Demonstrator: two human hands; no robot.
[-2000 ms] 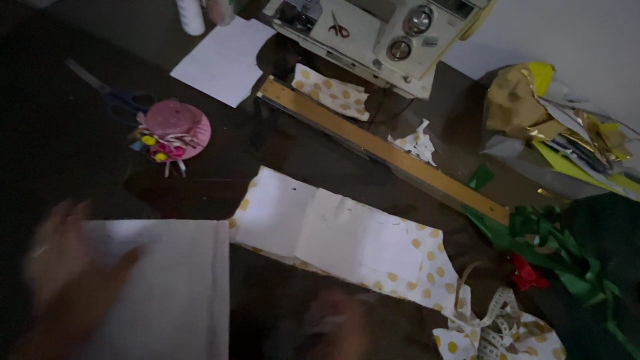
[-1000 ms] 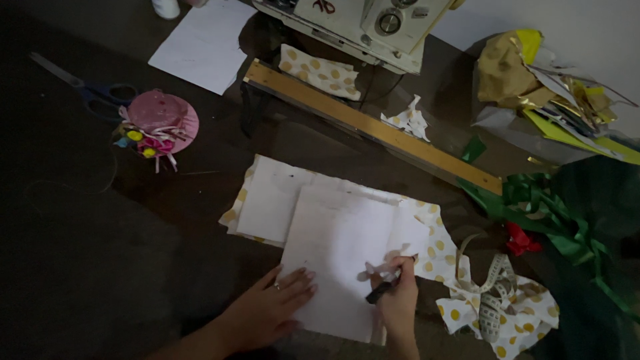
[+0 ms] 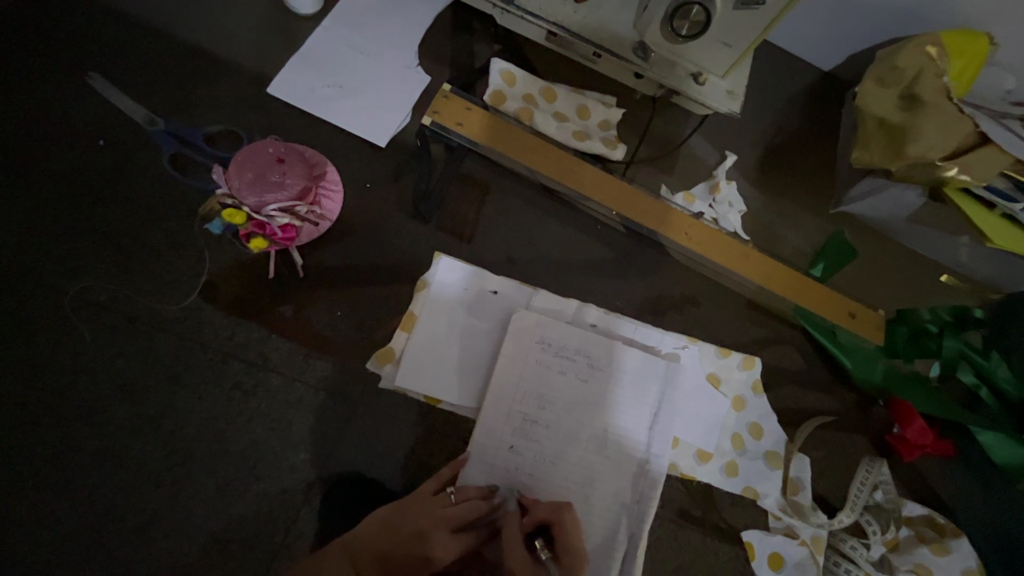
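Note:
A notebook with handwriting on its page (image 3: pixel 576 416) lies over white paper pattern pieces (image 3: pixel 452 336) and white fabric with yellow dots (image 3: pixel 748 424). My left hand (image 3: pixel 424 520), with a ring on one finger, rests on the notebook's lower left edge. My right hand (image 3: pixel 552 532) holds a pen (image 3: pixel 544 550) against the lower part of the page, close beside the left fingertips. The pen's tip is mostly hidden by the fingers. To the lower right, a measuring tape (image 3: pixel 860 500) lies on more dotted fabric.
A wooden bar (image 3: pixel 640 204) crosses the table below a sewing machine (image 3: pixel 696 40). Blue-handled scissors (image 3: pixel 180 144) lie beside a pink hat-shaped pincushion (image 3: pixel 276 188). Green ribbon (image 3: pixel 928 368), a red fabric piece (image 3: pixel 916 432) and gold and yellow scraps (image 3: pixel 920 112) are on the right.
The notebook was at the lower left two seconds ago and now lies over the pattern pieces. Since one second ago, my right hand with the pen has moved left, close to my left hand.

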